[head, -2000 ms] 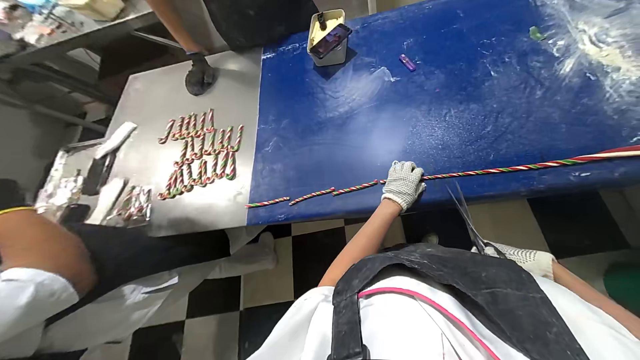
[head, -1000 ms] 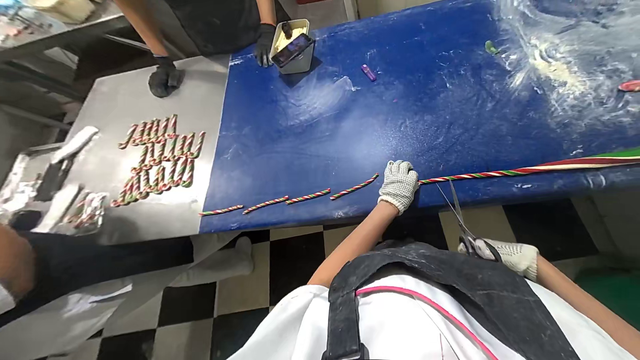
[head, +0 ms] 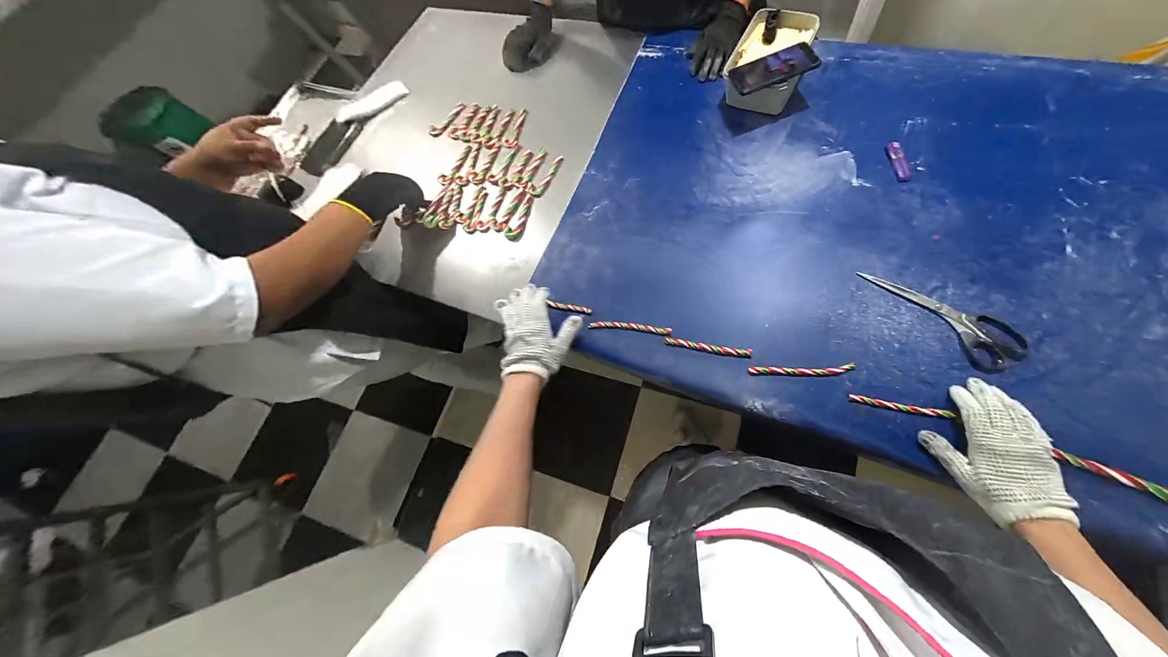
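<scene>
My left hand point(head: 533, 336), in a white knit glove, lies with fingers apart over the left end of a short striped candy piece point(head: 570, 307) near the blue tabletop's corner. Several cut red, white and green candy sticks point(head: 710, 348) run in a staggered line along the near edge. At the right, my gloved right hand point(head: 1004, 452) rests over a striped candy rope point(head: 1109, 471), which shows on both sides of it; its grip is hidden. Metal scissors point(head: 958, 321) with dark handles lie on the blue surface just beyond this hand, blades slightly apart.
Rows of candy canes point(head: 493, 173) lie on the steel table point(head: 584, 91), where a co-worker's black-gloved hand point(head: 383, 196) touches them. Another person's dark gloves are at the far side. A container point(head: 771, 55) with a phone point(head: 776, 68) and a purple object point(head: 898, 161) are on the blue table point(head: 730, 228).
My left hand has moved left along the candy pieces. The scissors, earlier in my right hand, now lie on the table, and that hand is over the rope. The view has swung left.
</scene>
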